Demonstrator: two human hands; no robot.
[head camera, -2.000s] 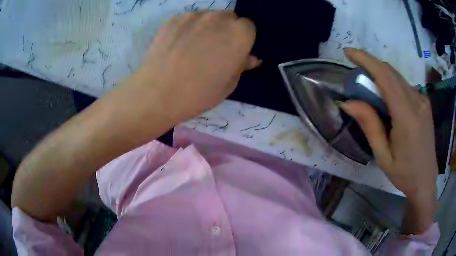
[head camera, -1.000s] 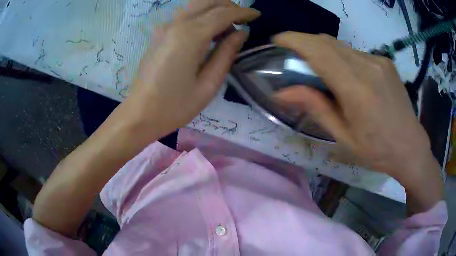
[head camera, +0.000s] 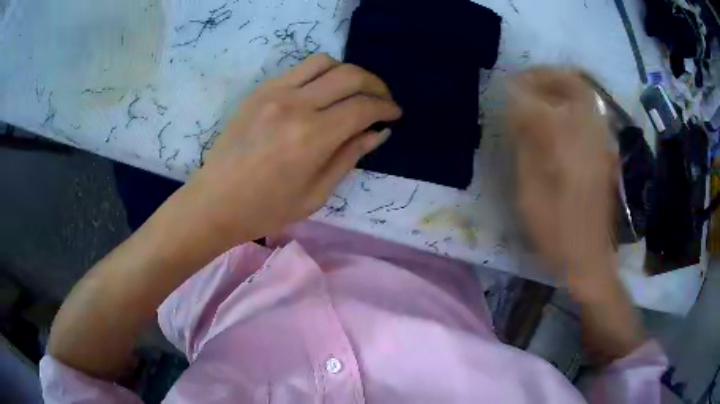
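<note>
A navy-black cloth piece (head camera: 430, 95) lies flat on the white table, with a notch on its right side. My left hand (head camera: 316, 130) rests at its left edge, fingers bent, thumb and fingertips close together at the cloth; whether they pinch it is hidden. My right hand (head camera: 560, 150) is blurred, to the right of the cloth and off it. The steam iron (head camera: 631, 158) stands just beyond my right hand, at the dark rest pad (head camera: 675, 213); my hand partly hides it. Whether my fingers still touch the iron is not clear.
The white table (head camera: 103, 95) has yellowish stains and scattered dark threads. A long grey strip (head camera: 631, 39) lies at the upper right. Dark bundles (head camera: 679, 35) are at the far right edge. The table's near edge runs along my pink shirt.
The iron has moved from the cloth's near edge to the right, by the pad. My right hand has moved right with it. The cloth is now largely uncovered; my left hand has moved slightly down.
</note>
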